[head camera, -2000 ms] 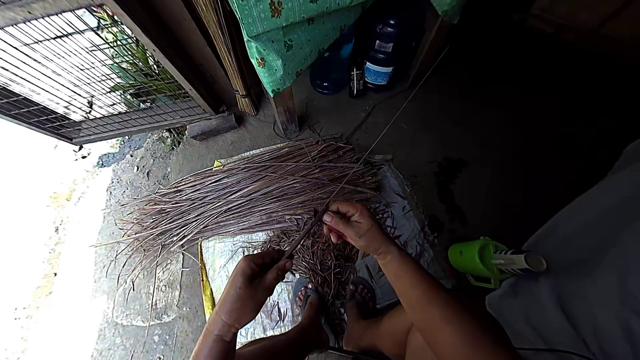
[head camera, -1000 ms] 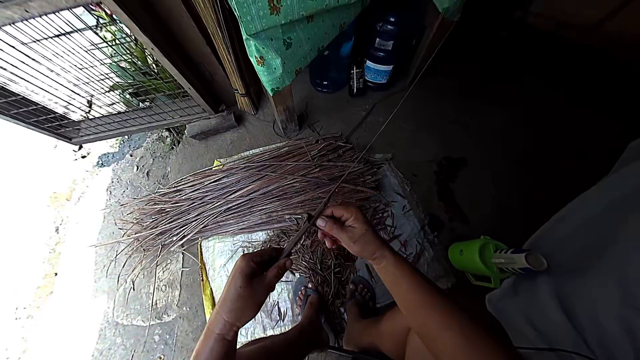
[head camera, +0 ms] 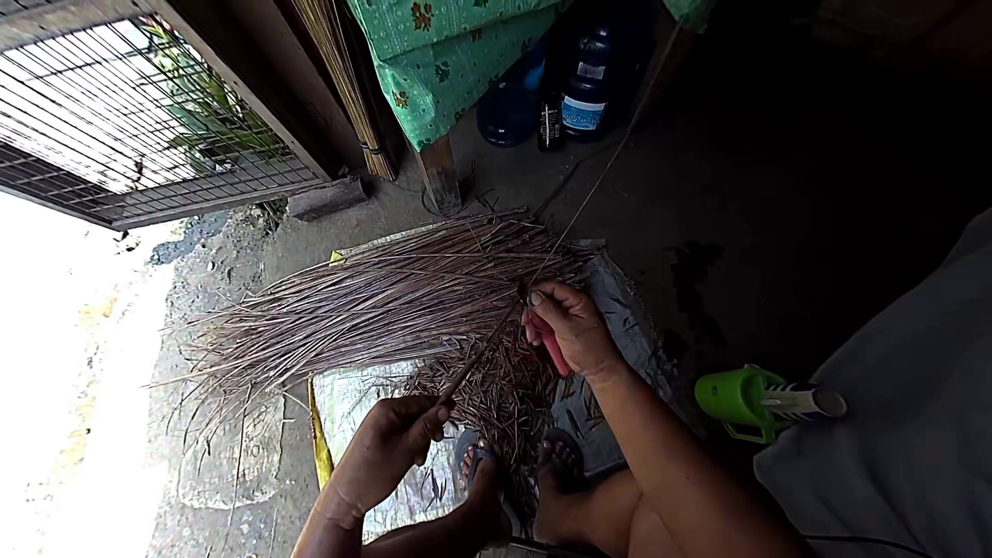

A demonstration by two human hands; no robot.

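My left hand (head camera: pixel 399 446) grips the thick end of a long, thin, brown stalk (head camera: pixel 473 360), which runs up and to the right past my other hand. My right hand (head camera: pixel 570 325) holds a red-handled tool (head camera: pixel 552 345) against the stalk; its dark working end is at the fingertips and its exact kind is hard to tell. Beyond the right hand the stalk thins to a pale strand reaching toward the table leg. Beneath and beyond my hands lies a large pile of long dry stalks (head camera: pixel 372 298), with a heap of short cut-off pieces (head camera: pixel 504 395) nearer my feet.
Spread sacks (head camera: pixel 341 387) lie under the piles. A green plastic pitcher (head camera: pixel 732 395) stands at the right. Large blue water bottles (head camera: pixel 585 93) sit below a green cloth (head camera: pixel 434 77). A bundle of thin sticks (head camera: pixel 353 101) leans near the wire-mesh gate (head camera: pixel 155 147).
My right hand has shifted slightly up, and the red handle in it now shows plainly. My left hand stays in about the same place on the stalk.
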